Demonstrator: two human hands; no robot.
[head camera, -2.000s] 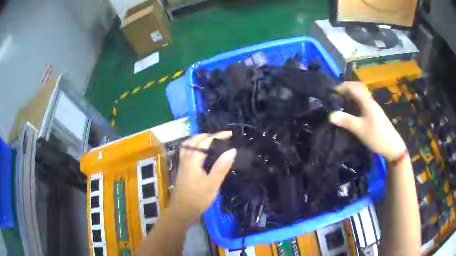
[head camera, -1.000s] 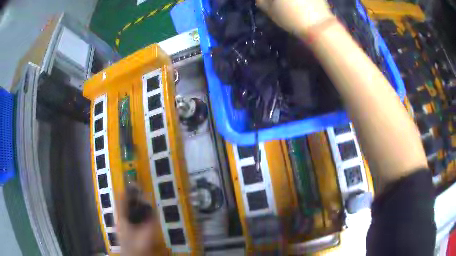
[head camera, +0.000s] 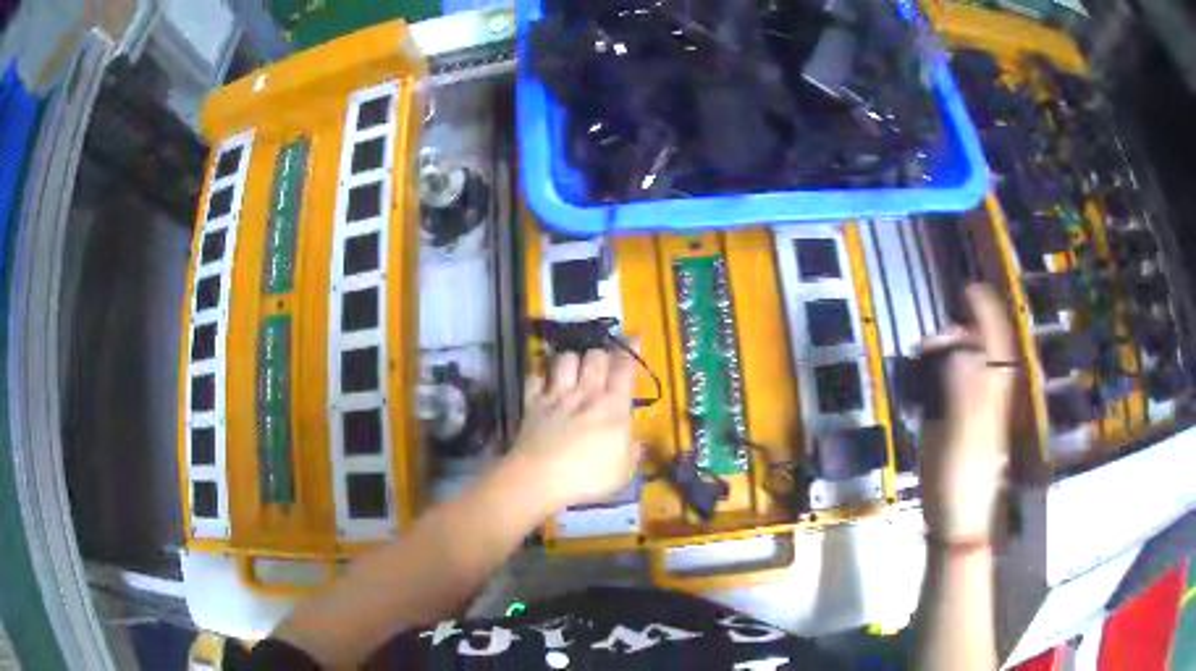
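Note:
My left hand (head camera: 577, 426) is over the left socket strip of the middle orange tray (head camera: 761, 354), with its fingers on a black power adapter (head camera: 575, 333); a thin cord loops to the right of the fingers. My right hand (head camera: 973, 393), slightly blurred, is past the tray's right edge and holds another black adapter (head camera: 923, 383). A black adapter (head camera: 850, 452) sits at the near end of the right strip. A cord bundle (head camera: 699, 488) lies near the end of the green connector board (head camera: 710, 367). What lies under my left palm is partly hidden.
A blue basket (head camera: 761, 210) heaped with black adapters rests across the tray's far part. An orange tray (head camera: 302, 302) with flat black sockets lies on the left, beyond metal conveyor parts (head camera: 450, 197). A tray filled with adapters (head camera: 1095, 288) lies right. A red bin (head camera: 1138, 629) is at lower right.
My view has shifted down toward the trays' near ends. My left hand has moved from the left tray to the middle one. My right hand has left the basket, now holding an adapter.

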